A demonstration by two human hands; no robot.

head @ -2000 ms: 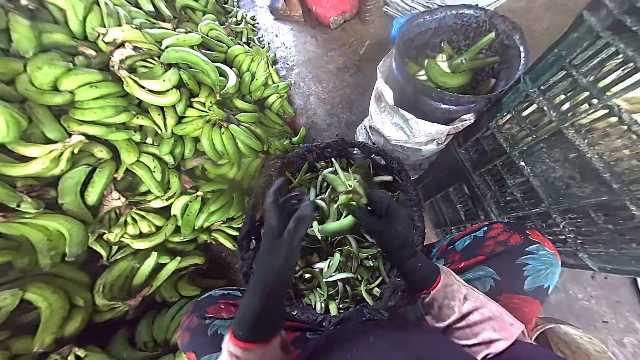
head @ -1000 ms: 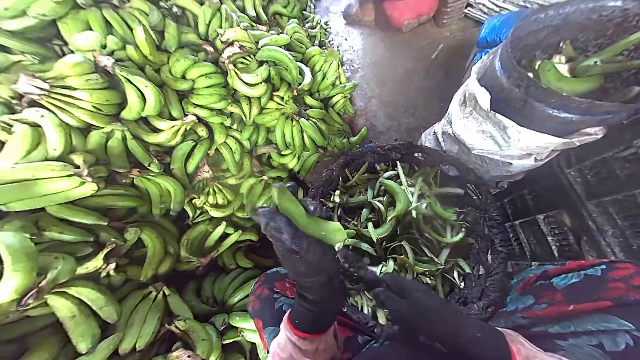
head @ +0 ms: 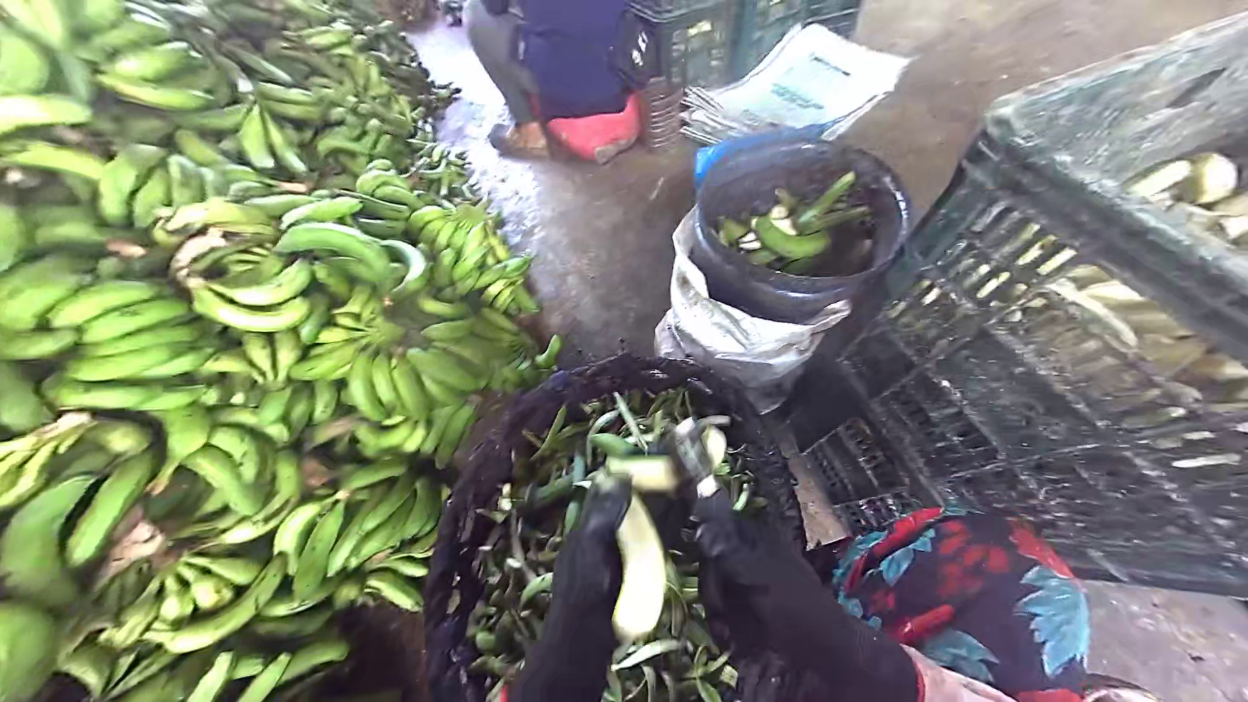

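Observation:
Over a dark basket (head: 448,575) filled with green peel strips (head: 556,487), both my hands work in black gloves. My left hand (head: 588,565) grips a pale, peeled plantain or green banana (head: 641,575), which hangs down along its inner side. A short pale-green piece (head: 639,473) lies across the upper end of that fruit. My right hand (head: 746,575) is closed on a small tool, perhaps a knife; its blurred metal part (head: 694,453) points up, with pale bits against it. The fingertips of both hands are partly blurred.
Green banana bunches (head: 292,292) are heaped at left. Beyond the basket, a dark bucket (head: 717,283) holds green pieces, a white sack (head: 721,341) around it. Plastic crates (head: 1033,146) with pale fruit stand at right. A person (head: 575,58) sits near a red object (head: 597,132).
A second ago my left hand held a green fruit near the basket's left rim; now it holds a pale one over the peels. The view has swung.

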